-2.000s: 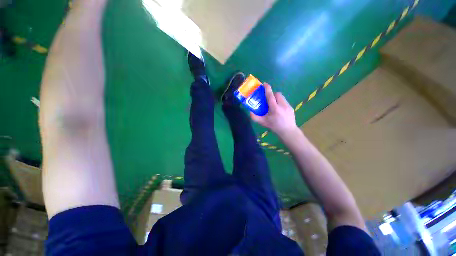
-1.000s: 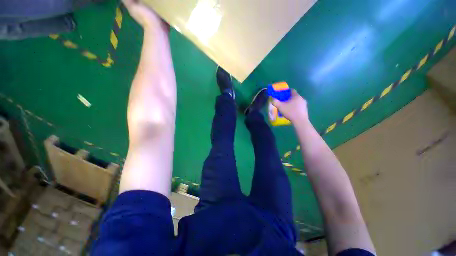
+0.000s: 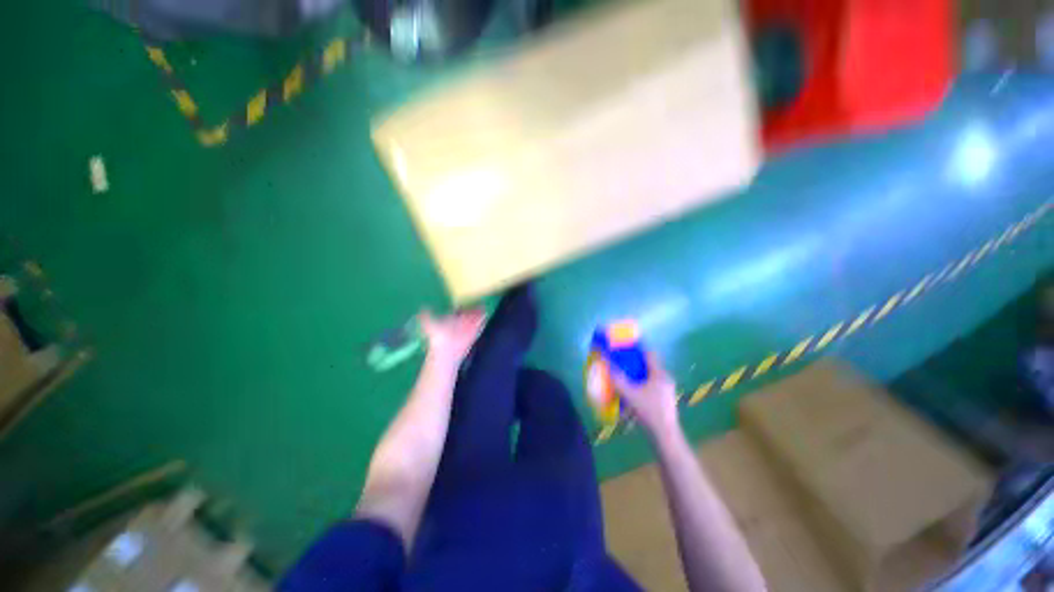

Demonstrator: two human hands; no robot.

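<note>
A large plain brown carton is in front of me at the upper middle, tilted in view, with bright glare on its left part. My right hand is shut on a blue and orange tape dispenser with a yellow roll, held over the floor below and right of the carton. My left hand is just under the carton's lower corner, blurred, with fingers apart and nothing seen in it. Whether it touches the carton is unclear.
A red stool stands beside the carton at the upper right. Brown cartons lie at the lower right, and more at the lower left. Dark round shapes are at the top. Yellow-black tape crosses the green floor.
The view has shifted, and the carton now shows more fully with the red stool beside it. My left hand has moved from the carton's upper left edge to its lower corner. My right hand still holds the dispenser.
</note>
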